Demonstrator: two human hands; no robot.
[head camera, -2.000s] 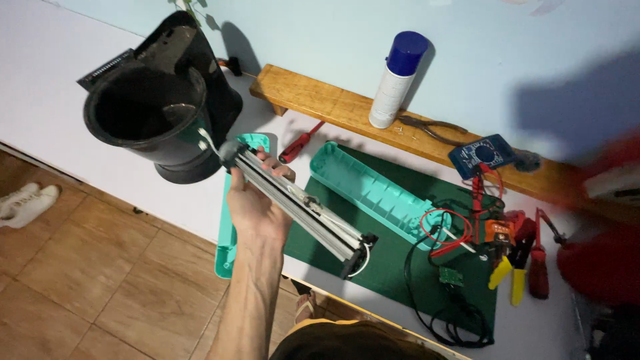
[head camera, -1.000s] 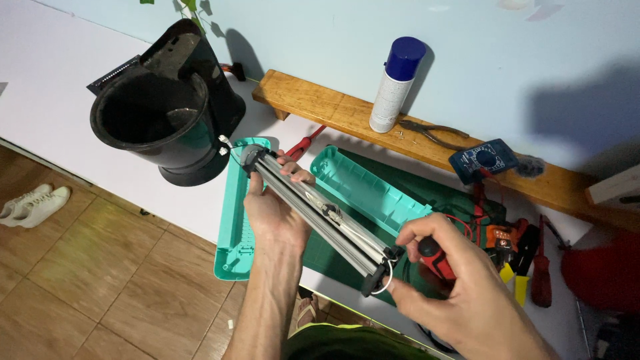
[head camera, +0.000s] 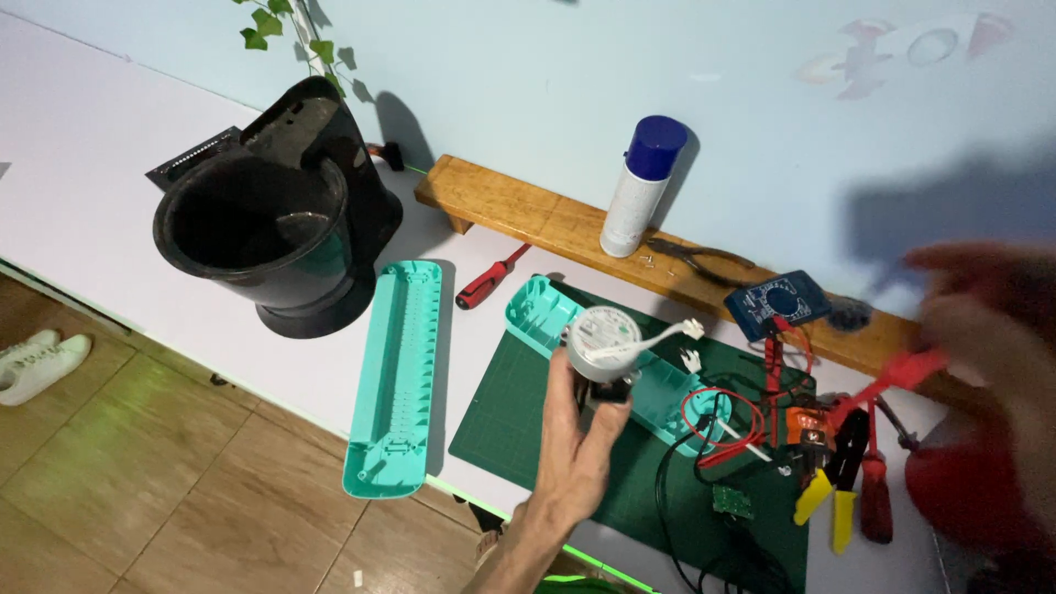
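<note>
My left hand (head camera: 582, 445) grips a long metal assembly by its sides, with its round silver motor (head camera: 605, 340) facing up. White wires with a small connector (head camera: 693, 329) stick out from the motor. Behind it, a turquoise plastic housing half (head camera: 540, 313) lies on a green cutting mat (head camera: 495, 412). My right hand (head camera: 990, 355) is blurred at the right edge; a red-handled tool (head camera: 907, 371) shows at it, its tip pointing down-left. Whether the fingers are closed on that tool is unclear. The other turquoise housing half (head camera: 396, 379) lies on the white table at the left.
A black bucket-shaped container (head camera: 247, 223) stands at the left, near a red screwdriver (head camera: 487, 285). On the wooden shelf (head camera: 511, 202) are a spray can (head camera: 639, 194), pliers (head camera: 701, 256) and a blue multimeter (head camera: 778, 304). Wire strippers (head camera: 841, 495), cables and a small circuit board (head camera: 733, 501) are at the right.
My left hand has turned the metal assembly so its motor end faces up. My right hand has moved away from the assembly toward the right edge.
</note>
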